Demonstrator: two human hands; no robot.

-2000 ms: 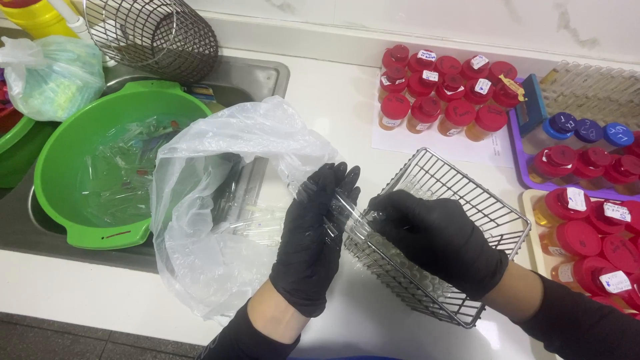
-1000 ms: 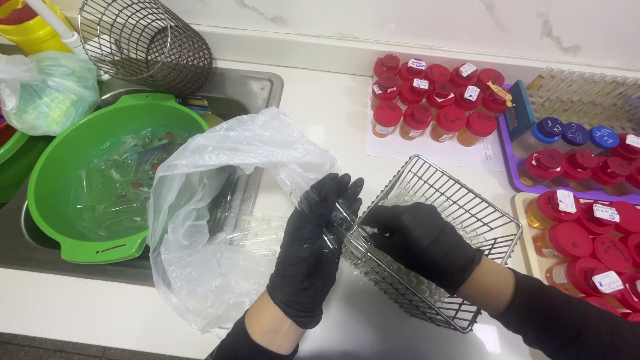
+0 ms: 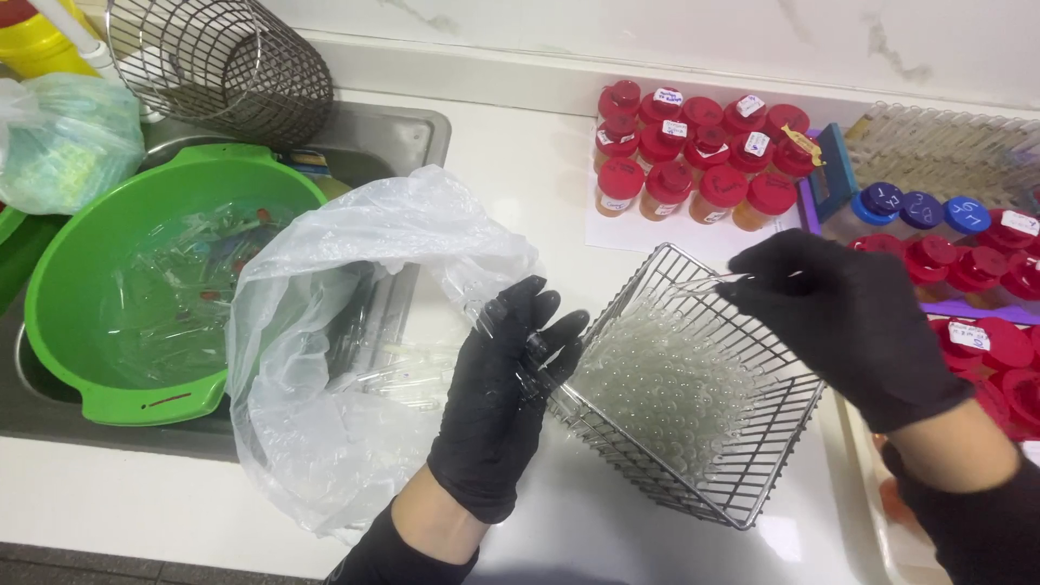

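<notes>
My left hand [image 3: 508, 398], in a black glove, holds several clear glass test tubes [image 3: 532, 345] against its palm, left of a metal wire basket [image 3: 780, 455]. My gloved right hand [image 3: 837, 325] is over the basket's back right side and pinches a clear tube [image 3: 703, 283] lying nearly level. Packed test tubes [image 3: 666, 390] fill much of the basket, their rounded ends up. Beside my left hand a translucent plastic bag [image 3: 284, 439] lies open, with more clear tubes [image 3: 406, 382] at its mouth.
A green basin [image 3: 57, 325] of liquid and tubes sits in the steel sink [image 3: 431, 138], a round mesh basket [image 3: 284, 73] behind it. Red-capped specimen cups [image 3: 670, 183] stand at the back; more cups and a rack of tubes [image 3: 942, 154] are at the right.
My right hand has moved from close beside my left hand to the right, over the wire basket, with a tube in its fingers. My left hand still holds tubes.
</notes>
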